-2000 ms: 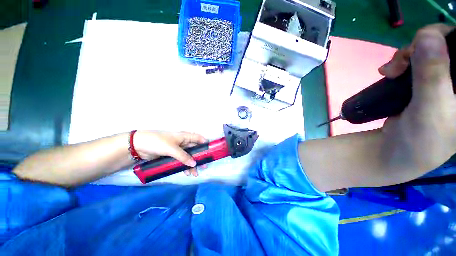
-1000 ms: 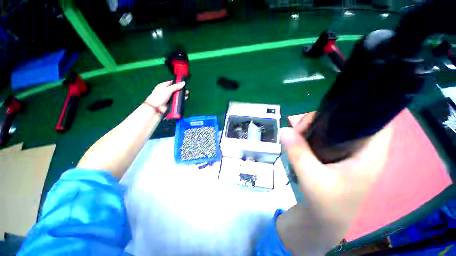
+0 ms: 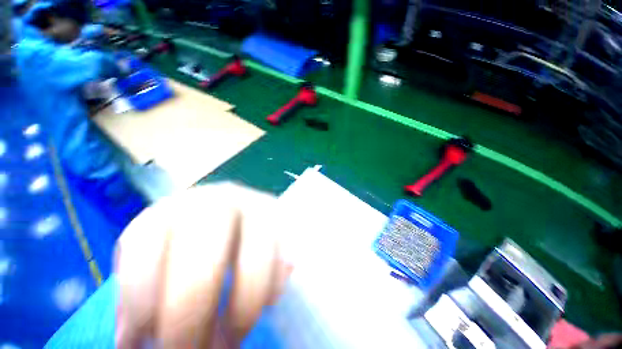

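My left hand is large and blurred, close to the camera at the lower left. Its fingers point up and look bent; no tool shows in it, but its palm side is hidden. A brownish patch at the bottom right corner may be part of my right hand, cut off by the edge; what it holds cannot be seen. A red-and-black power tool lies on the green bench behind the blue screw bin. The white-grey screw feeder stands right of the bin, cut off below.
A white mat lies before the bin. More tool bodies lie along the green bench, with black parts nearby. Tan sheets lie left. A person in blue works at a blue tray at the far left.
The view has swung left, bringing the other worker into sight. The tool lies on the bench, let go by my left hand, which is back near the camera. The screwdriver has left the view.
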